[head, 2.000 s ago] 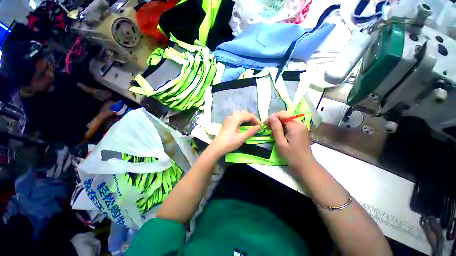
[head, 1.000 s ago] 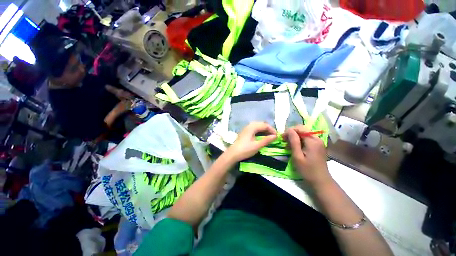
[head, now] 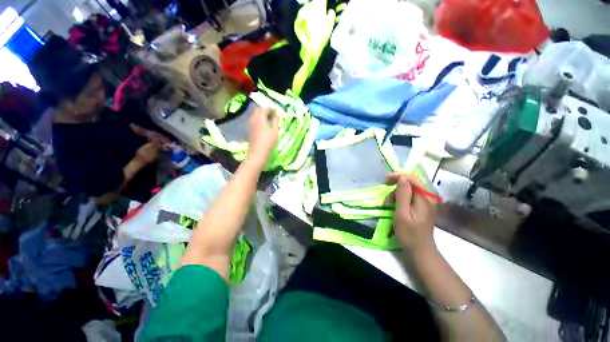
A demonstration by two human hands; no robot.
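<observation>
A grey panel [head: 356, 164] with neon binding and a black edge band lies before me, over more neon-trimmed pieces. My right hand [head: 413, 210] is at its right edge and holds a slim red tool [head: 427, 192] like a pencil. My left hand [head: 263, 133] is at the fanned stack of trimmed panels [head: 292, 133] at the upper left; its fingertips are small and blurred, so I cannot tell whether they grip a piece.
A white carrier bag [head: 150, 246] hangs at lower left. Light-blue fabric [head: 374, 103] lies behind the panels. A sewing machine [head: 518, 130] stands at right. Another worker [head: 77, 127] sits at left near a beige machine [head: 200, 73].
My left hand has left the panel and moved up and left to the stack. The front panel is turned, its black band now on the left side. My right hand keeps the red tool.
</observation>
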